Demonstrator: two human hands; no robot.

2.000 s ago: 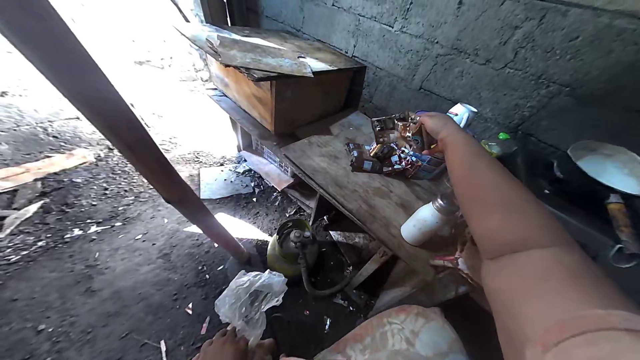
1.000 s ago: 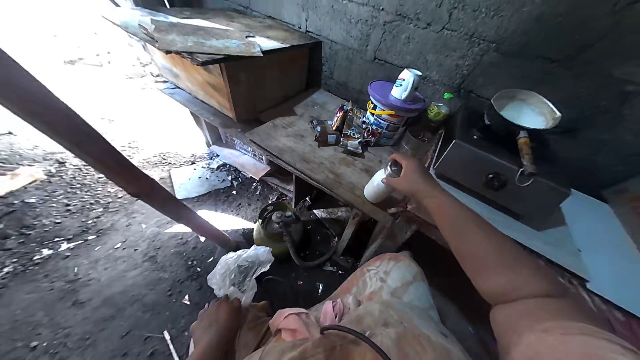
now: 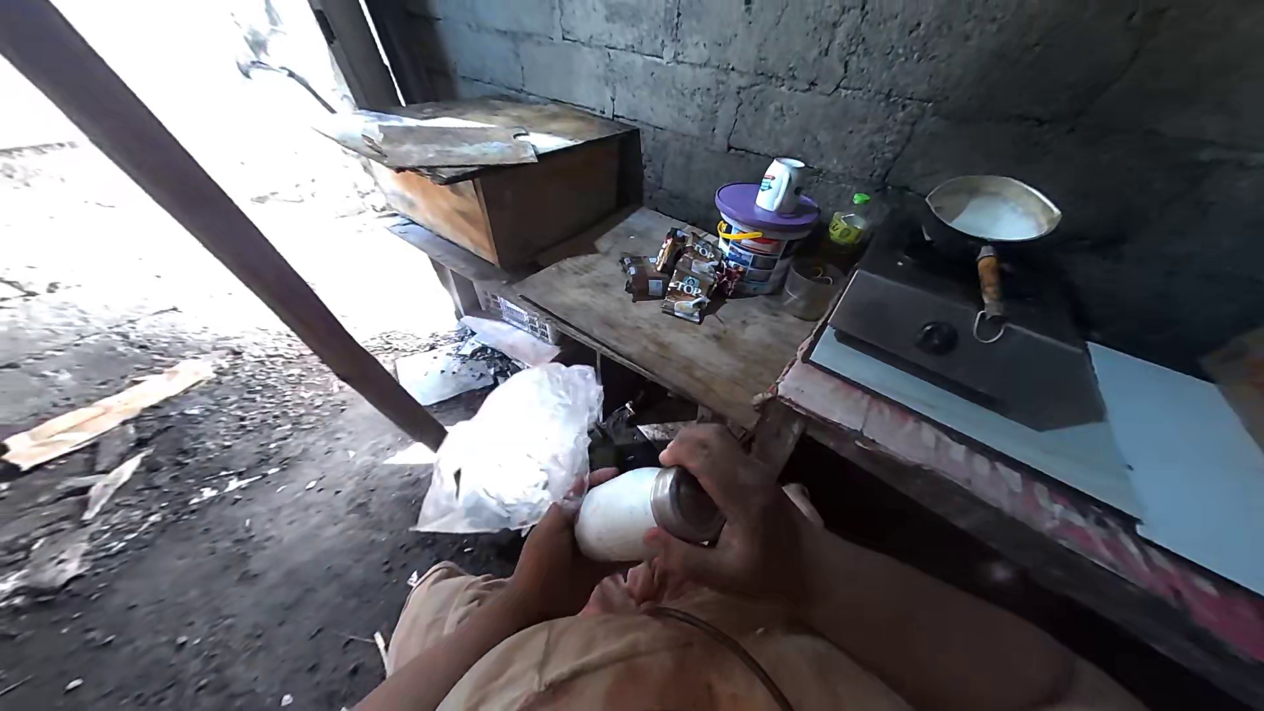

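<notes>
A white jar (image 3: 617,515) with a metal-coloured lid (image 3: 683,504) lies tilted above my lap, between both hands. My left hand (image 3: 565,553) holds its white body from the left and below. Around the lid closes my right hand (image 3: 736,509), thumb below and fingers above. A crumpled clear plastic bag (image 3: 518,449) is beside my left hand, just beyond the jar; whether the fingers still grip it is hidden.
Brown sachets (image 3: 688,288), a purple-lidded bucket (image 3: 765,247) with a white cup (image 3: 780,186), and a green-capped bottle (image 3: 847,225) stand on the wooden bench (image 3: 612,306). A pan (image 3: 992,212) sits on the stove (image 3: 968,341). A slanting pole (image 3: 237,247) crosses the left side.
My right hand was at the sachets, then took hold of the white jar on the bench, and has brought it to my lap. My left hand has come up to the jar.
</notes>
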